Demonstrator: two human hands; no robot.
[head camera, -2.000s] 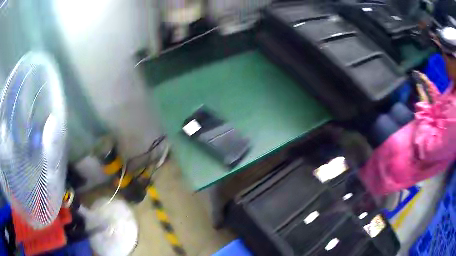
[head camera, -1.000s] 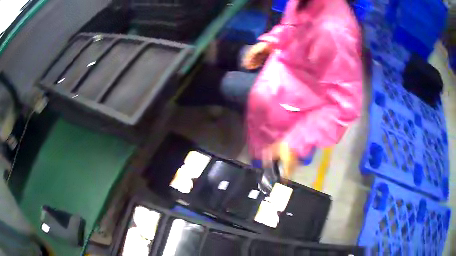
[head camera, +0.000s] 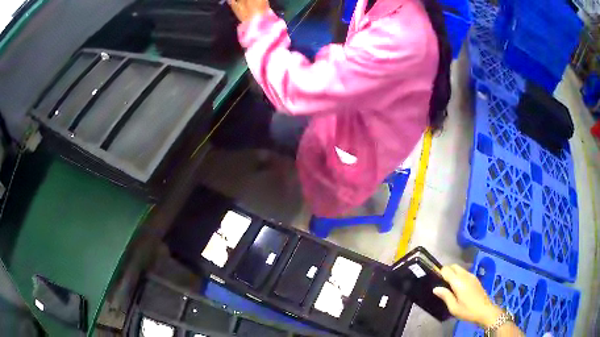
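Observation:
My right hand (head camera: 468, 296), bare with a metal bracelet at the wrist, comes in from the lower right. It is shut on a black phone unit (head camera: 421, 284) with a small white label, tilted over the right end of a black compartment tray (head camera: 297, 320). A second edge shows behind that unit; I cannot tell if it is another one. The tray's pockets hold several flat units, some black like this phone (head camera: 260, 255) with a white label, some with pale faces (head camera: 225, 238). My left hand is not in view.
Another tray (head camera: 197, 309) lies nearer, cut off below. At left, a green bench (head camera: 72, 210) bears a loose phone (head camera: 58, 303) and stacked trays (head camera: 131, 112). A person in pink (head camera: 368, 99) sits on a blue stool (head camera: 385, 220) beyond. Blue pallets (head camera: 520, 191) lie at right.
My right hand has come into view with the black phone unit. The person in pink has withdrawn a hand from the tray and now reaches toward the bench. Pocket contents show more clearly.

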